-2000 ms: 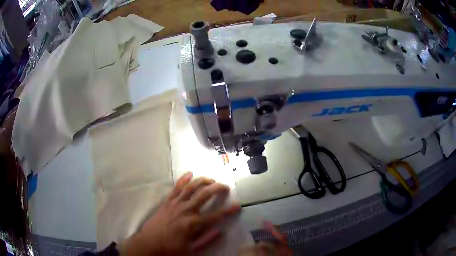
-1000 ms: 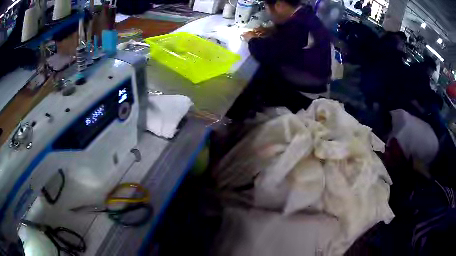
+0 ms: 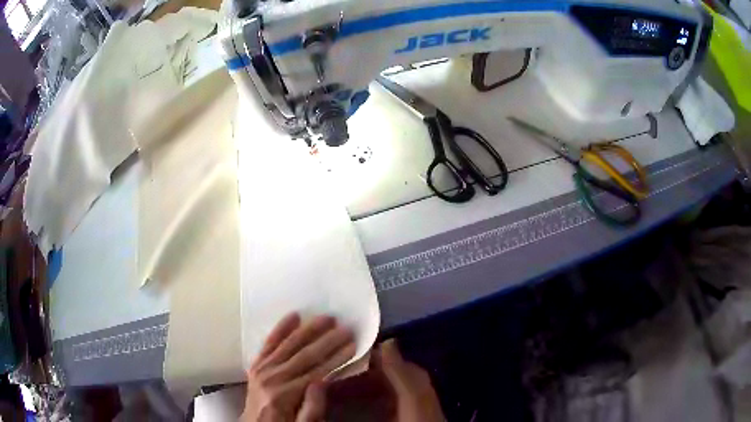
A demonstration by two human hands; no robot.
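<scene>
A white cloth piece with a rounded corner (image 3: 300,264) runs from under the machine's needle area down over the table's front edge. It lies against a beige garment panel (image 3: 202,288) on its left. My left hand (image 3: 300,363) lies on the white piece's lower end, fingers spread. My right hand (image 3: 403,383) is at that piece's lower right corner, partly cut off by the bottom edge; its fingertips are hidden, so its grip cannot be told. The sewing machine's needle area (image 3: 317,148) is washed out by the lamp.
Black-handled shears (image 3: 461,161) lie right of the needle, and yellow-and-green-handled scissors (image 3: 605,177) further right. Cream panels (image 3: 90,140) are piled at left. A folded white cloth (image 3: 704,111) and neon yellow item (image 3: 733,58) are at far right.
The view swung right to a yellow tray, a person and a cloth heap, then came back to the machine. The white piece now lies flat, its rounded end showing, with both hands at it.
</scene>
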